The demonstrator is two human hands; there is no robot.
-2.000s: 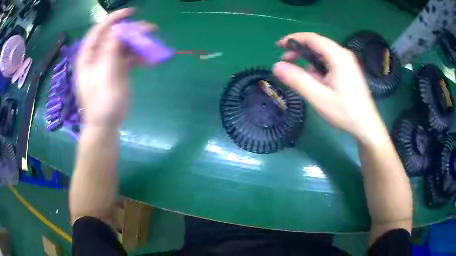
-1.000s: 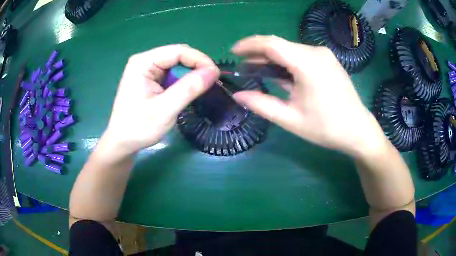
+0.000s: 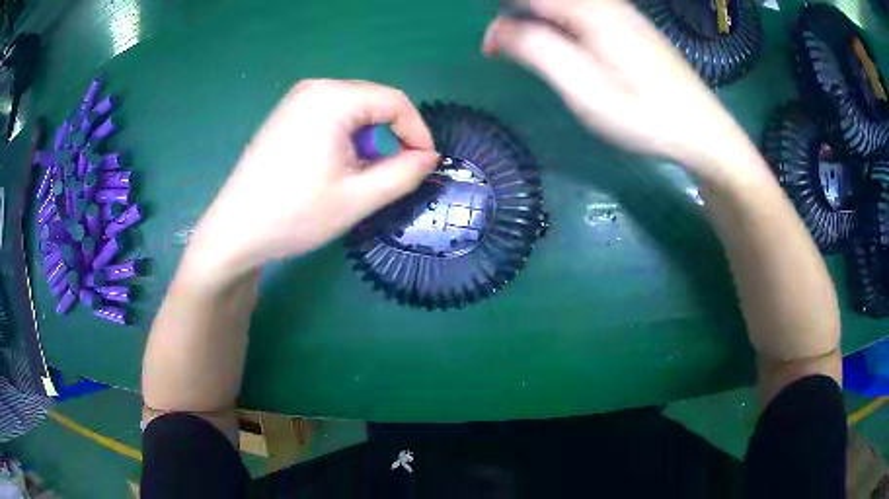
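A black round ribbed housing (image 3: pixel 517 229) lies on the green bench in front of me, its shiny centre showing. My left hand (image 3: pixel 307 175) is over its left side and holds a purple battery cell (image 3: pixel 376 142), mostly hidden in the palm with its greenish end showing. Thumb and fingertip pinch together over the upper part of the housing centre; any lead between them is too small to tell. My right hand (image 3: pixel 634 88) is raised at the top, right of the housing, holding a dark tool (image 3: pixel 519 9) that is partly cut off by the top edge.
A heap of purple cells (image 3: pixel 88 210) lies at the left of the green bench (image 3: pixel 585 361). Several more black ribbed housings (image 3: pixel 814 185) lie at the right, one cut off at the top right (image 3: pixel 716 63). The bench's curved front edge is near my body.
My right hand has moved up and right, away from my left hand. My left hand stays pinched with the cell. More of the housing's centre shows, and it now looks shiny.
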